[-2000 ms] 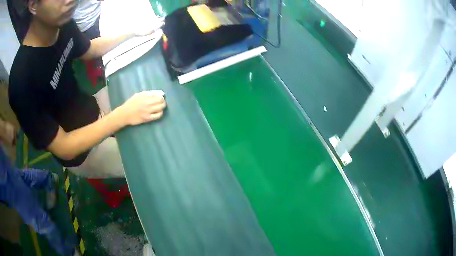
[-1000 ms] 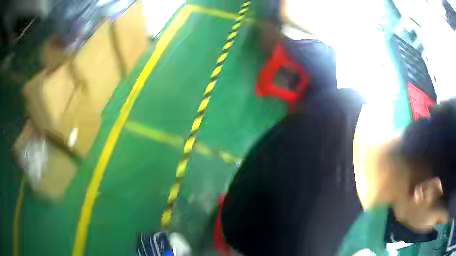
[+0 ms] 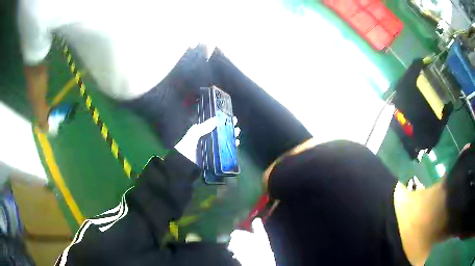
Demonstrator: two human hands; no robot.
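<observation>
My left hand [image 3: 197, 139], in a white glove, is shut on a stack of phone units [image 3: 207, 150] in the middle of the view. The thumb lies on the near left side and the fingertips show at the right side. The top phone unit [image 3: 226, 143] has a glossy blue face, with its camera rings at the upper end. Dark layered edges show to its left. My right hand [image 3: 252, 245], also in a white glove, is low in the view, overexposed and partly cut off. Its fingers look apart and nothing shows in it.
A person in a black T-shirt [image 3: 333, 202] is close at the lower right. Red trays [image 3: 367, 21] are at the top right, beside an overexposed white area. Cartons [image 3: 41, 208] stand at the lower left. Yellow and black-yellow lines [image 3: 96, 117] cross the green floor.
The view has swung from the belt past the floor and cartons to the neighbouring person. Both gloved hands and the held stack are now clearly in view.
</observation>
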